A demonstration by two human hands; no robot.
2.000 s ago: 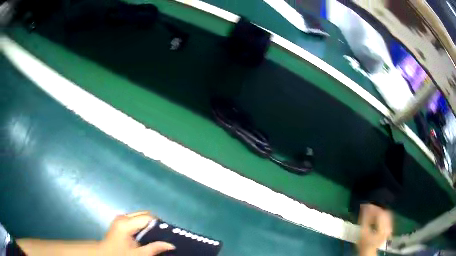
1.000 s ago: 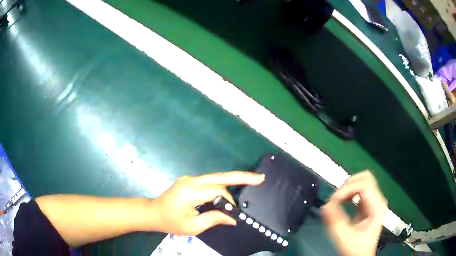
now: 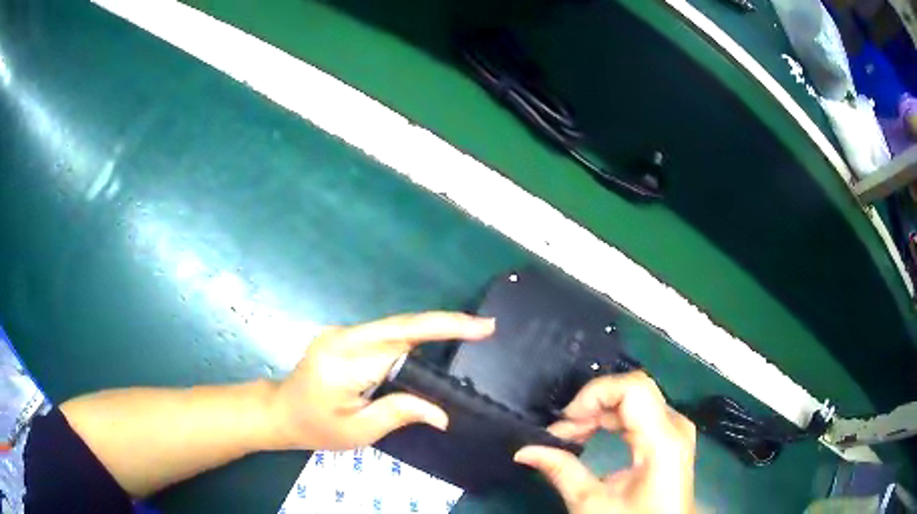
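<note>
A black square electrical unit (image 3: 533, 331) with rounded corners lies underside up on the bench, small pale marks at its corners. My left hand (image 3: 372, 387) holds a thin black pad sheet (image 3: 473, 442) by its left end, with the index finger resting on the unit. My right hand (image 3: 628, 442) pinches the sheet's right end near the unit's lower edge. Whether a pad is at the fingertips cannot be told. White backing paper with blue print (image 3: 367, 487) lies below the sheet. The unit's folded black cord (image 3: 739, 427) lies to the right.
A green conveyor belt (image 3: 412, 95) runs beyond a white edge strip (image 3: 442, 191). A black cord bundle (image 3: 543, 115) with a plug lies on the belt. A pale post (image 3: 880, 427) stands at the right. White crumpled material (image 3: 855, 131) lies beyond the belt.
My right hand has moved left and down from the unit's right side to the pad sheet's edge. The sheet's row of white dots no longer shows. The cord bundle appears farther left in view.
</note>
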